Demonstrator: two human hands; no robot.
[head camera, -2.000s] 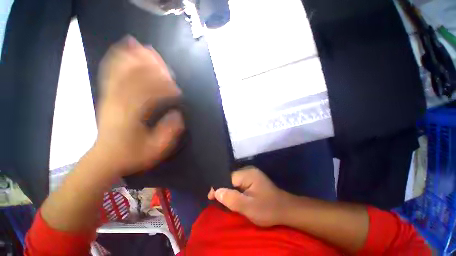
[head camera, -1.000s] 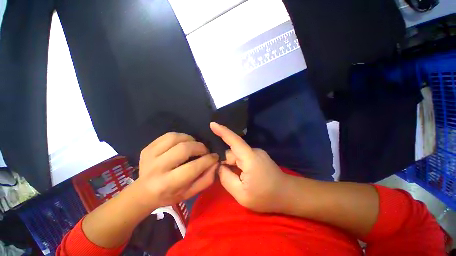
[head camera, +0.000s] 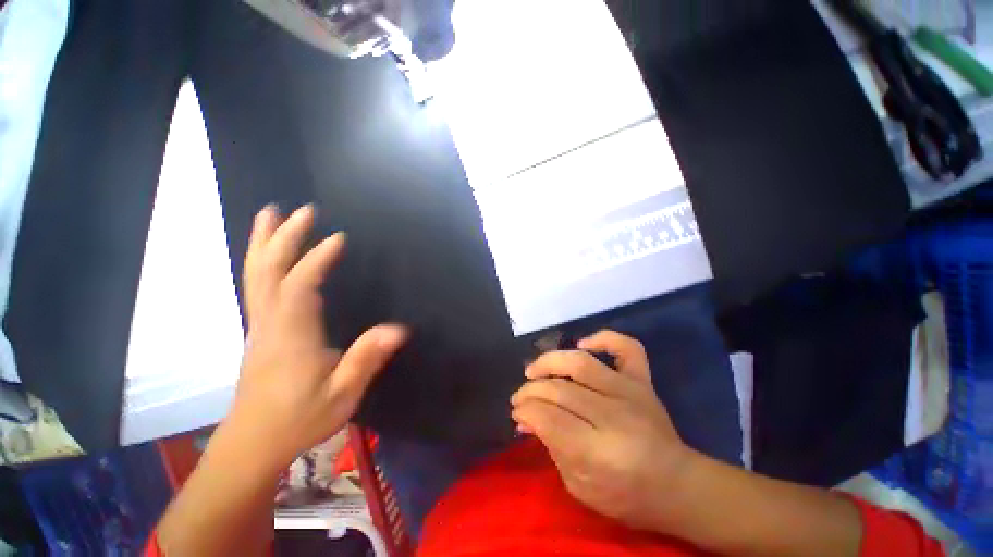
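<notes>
A long black cut panel (head camera: 381, 229) lies from under the lit presser foot and needle (head camera: 419, 82) down over the table's front edge. My left hand (head camera: 299, 326) rests on or just above the panel, fingers spread, holding nothing. My right hand (head camera: 593, 408) is closed at the panel's lower right corner, by the front edge, and grips the cloth there; the fingers hide the held part. The lower part of the machine head (head camera: 316, 22) shows at the top.
Stacked black panels (head camera: 773, 152) hang at the right, and another dark strip (head camera: 82, 218) lies left. Black-handled shears (head camera: 926, 120) and a green-handled tool (head camera: 956, 60) lie upper right. A blue basket (head camera: 969, 359) is right, a red basket (head camera: 376, 490) below. A ruler scale (head camera: 642, 234) runs along the table front.
My left hand has left the panel's lower corner and moved up and left, opening. My right hand has curled closed at the corner. The view has shifted, so the needle and shears show again.
</notes>
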